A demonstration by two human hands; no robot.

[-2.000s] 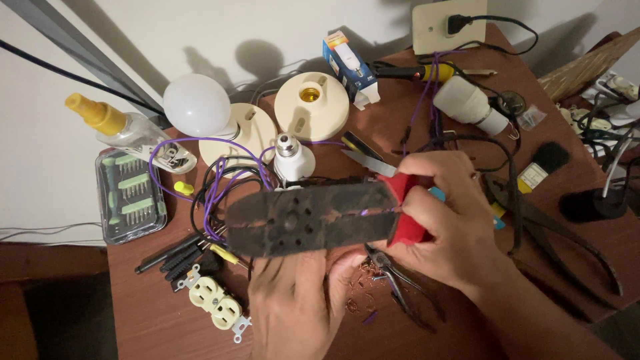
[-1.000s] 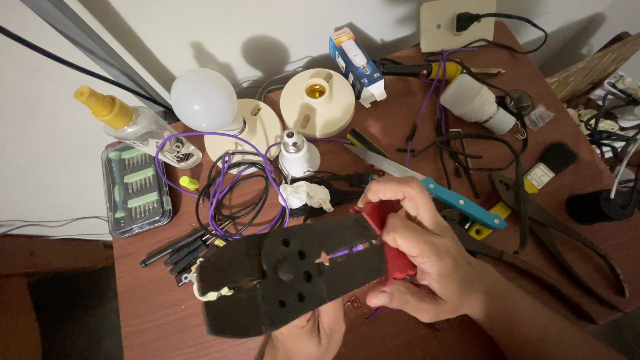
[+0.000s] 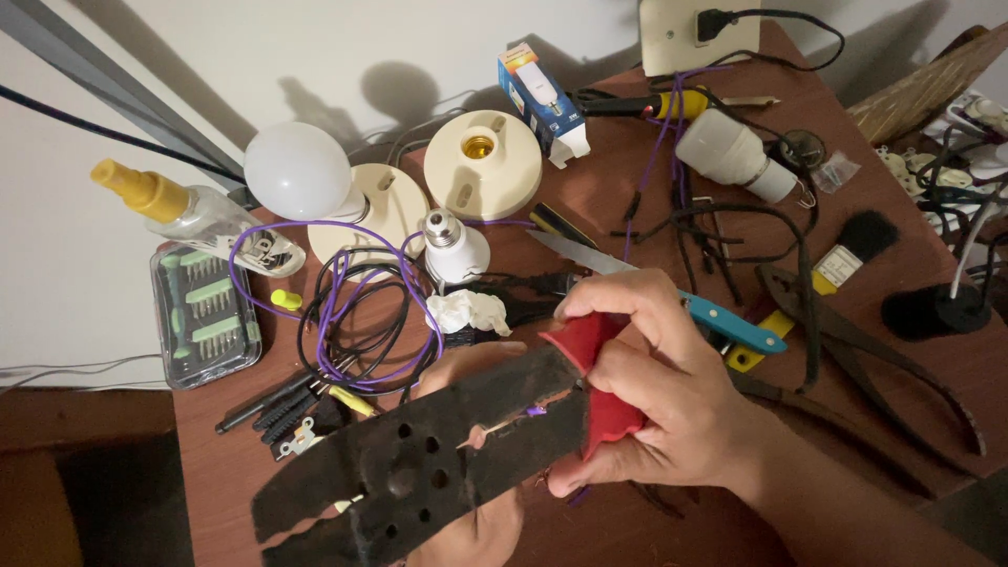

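My right hand [image 3: 654, 386] grips the red handles [image 3: 602, 386] of a dark metal wire stripper and crimping tool [image 3: 402, 472], whose jaws point to the lower left. A short purple end [image 3: 536, 410] shows in the slot between its blades near the handles. My left hand [image 3: 480, 528] is beneath the tool, mostly hidden by it; whether it holds a wire cannot be told. Beyond the tool lie coiled purple and black wires [image 3: 378, 315] and a crumpled white piece [image 3: 467, 311]. A knife with a turquoise handle [image 3: 732, 324] lies behind my right hand.
Lamp holders [image 3: 516, 169], a round bulb [image 3: 298, 171], a white bulb base [image 3: 457, 252], a bulb box [image 3: 543, 98] and a spray bottle [image 3: 228, 220] stand toward the wall. A screwdriver bit case [image 3: 209, 315] lies left. Large pliers [image 3: 858, 339], a brush [image 3: 854, 248] and cables occupy the right.
The crimping tool has tilted, its jaw end moving down and left. The outlet and small pliers seen two seconds ago are now mostly hidden, and the knife's turquoise handle has come into sight.
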